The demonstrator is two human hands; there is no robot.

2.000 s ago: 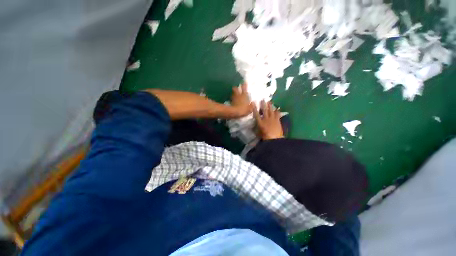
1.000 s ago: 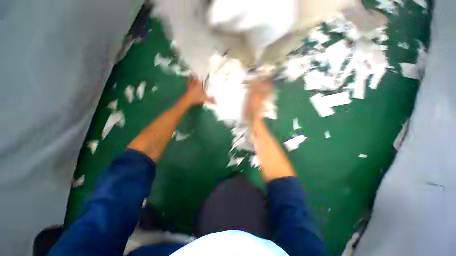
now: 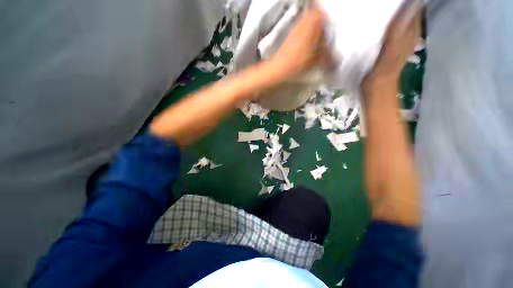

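Observation:
A bundle of white fabric offcuts [image 3: 360, 34] is at the top of the view, bright and blurred. My left hand [image 3: 312, 42] is at its left side and my right hand [image 3: 394, 50] at its right side; the bundle is held between them. Both hands are blurred and their fingertips are hard to make out. The bundle is over a cream waste bucket [image 3: 287, 98], whose lower wall shows below my left hand. Loose white scraps [image 3: 275, 160] lie on the green floor [image 3: 219, 135] below the bucket.
Grey-white cloth skirts hang on the left [image 3: 73, 84] and right [image 3: 467, 140] of the aisle. More scraps [image 3: 337, 112] lie around the bucket's base. My dark knee [image 3: 298, 214] is near the bottom centre.
My hands have moved up and to the right, from the scraps on the floor to over the bucket, with the white bundle between them. The heap on the floor is smaller.

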